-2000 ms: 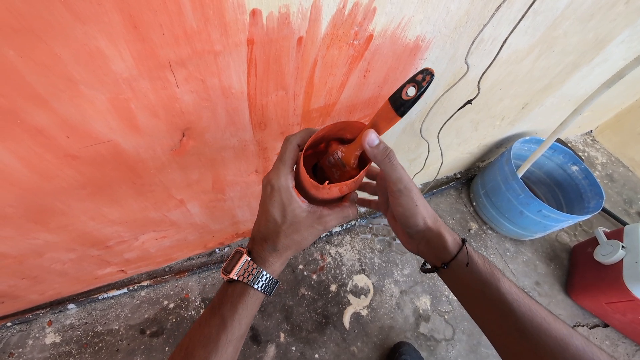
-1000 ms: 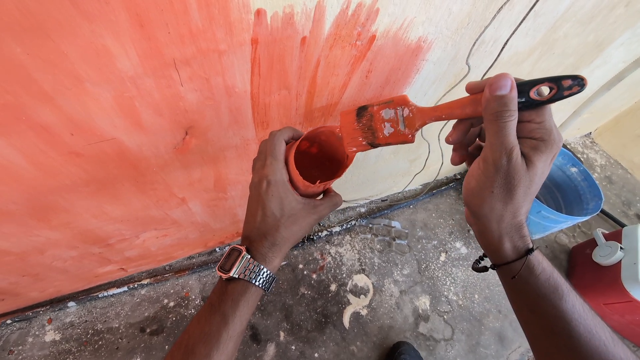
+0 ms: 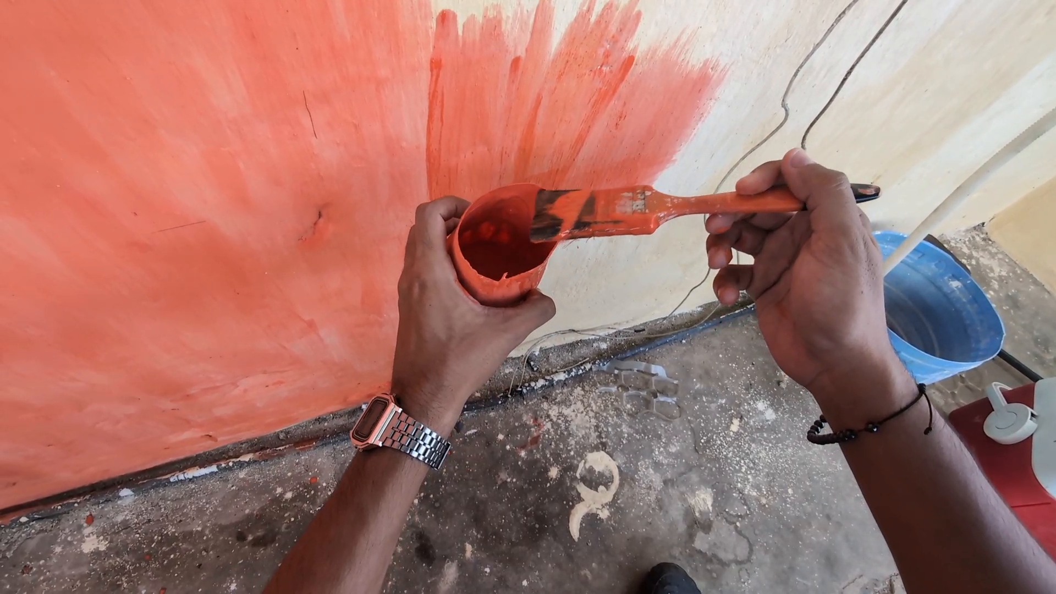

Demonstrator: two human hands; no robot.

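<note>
My left hand (image 3: 454,318) grips a small paint cup (image 3: 499,285), coated orange-red, with dark red-orange paint inside. My right hand (image 3: 813,247) holds a paintbrush (image 3: 627,210) by its handle, roughly level. The bristle end lies over the cup's right rim; whether it touches the rim I cannot tell. Dark bristles show between streaks of paint, and the handle's end is black. Behind the hands stands a wall (image 3: 206,206), orange on the left, with streaky brush strokes (image 3: 553,99) beside the pale part at the upper right.
A blue plastic tub (image 3: 940,305) stands at the right on the stained concrete floor (image 3: 495,528), a pale pole leaning into it. Nearer me is a red cooler (image 3: 990,450) with a pale lid. Thin wires (image 3: 784,115) hang along the wall. A dark shoe tip (image 3: 668,579) shows at the bottom.
Two seconds ago the brush head was down in the cup. My right hand has since drawn it out to the right, and its flat side has turned since one second ago.
</note>
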